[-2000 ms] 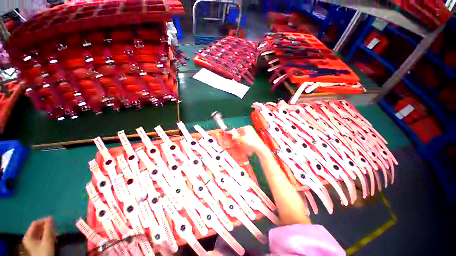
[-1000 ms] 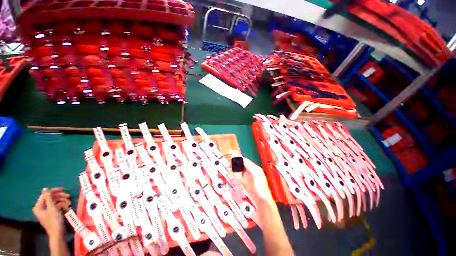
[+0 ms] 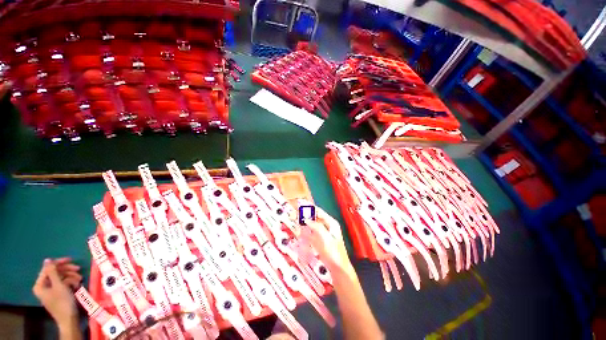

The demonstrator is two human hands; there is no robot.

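A red watch tray [image 3: 96, 292] in front holds rows of face-down smartwatches [image 3: 222, 254] with pale straps and black round sensor windows. My right hand [image 3: 323, 234] holds one smartwatch [image 3: 306, 213] over the tray's right edge. Its screen faces up and is lit, and its pale strap is partly hidden by the hand. My left hand [image 3: 58, 282] is at the left, just beside the tray, with its fingers loosely curled. No thing shows in it.
A second tray of pale-strapped watches [image 3: 412, 199] lies at right. Stacked trays with dark red straps [image 3: 119, 80] stand behind left. A white paper sheet [image 3: 287, 111], a smaller watch tray [image 3: 299, 76] and a dark-strapped tray [image 3: 405, 96] lie farther back. A blue rack [image 3: 531, 206] stands right.
Two seconds ago my right hand was at the tray's upper right corner. It now holds up a watch, whose dark screen has lit up. My left hand has risen slightly.
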